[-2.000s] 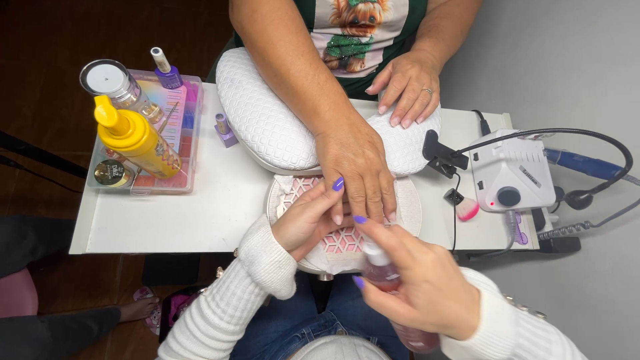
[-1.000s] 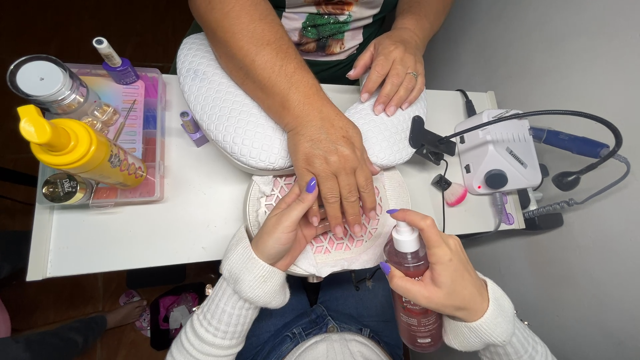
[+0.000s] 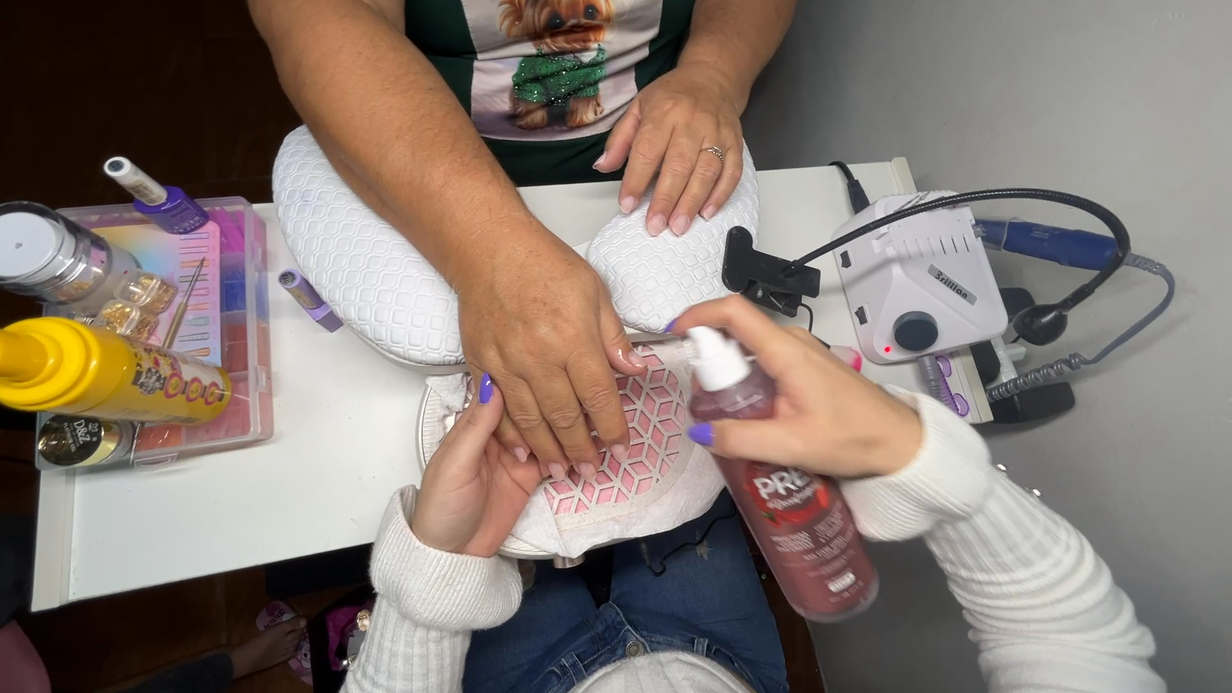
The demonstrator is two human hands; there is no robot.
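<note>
My left hand (image 3: 481, 467) holds the fingers of another person's hand (image 3: 544, 346), its thumb on top and the other fingers underneath. My right hand (image 3: 804, 395) grips a red spray bottle (image 3: 799, 529) with a white pump top, tilted, its nozzle towards that person's hand; the index finger lies at the pump. Below the held hand is a round dust collector (image 3: 626, 433) with a white lattice over pink, partly covered by white cloth (image 3: 654, 510). The person's other hand (image 3: 679, 144), with a ring, rests on a white textured armrest (image 3: 664, 260).
At right stand a white nail drill machine (image 3: 919, 274), its blue handpiece (image 3: 1049, 243) and a black clip-on gooseneck (image 3: 770, 274). At left a clear plastic case (image 3: 255, 337) bears a yellow pump bottle (image 3: 115, 371), jars and purple polish (image 3: 173, 207). A small purple bottle (image 3: 310, 300) lies by the armrest.
The spray bottle in my right hand has tilted from nearly upright, its top now leaning left towards the other person's hand. That person's thumb stands farther out from the fingers.
</note>
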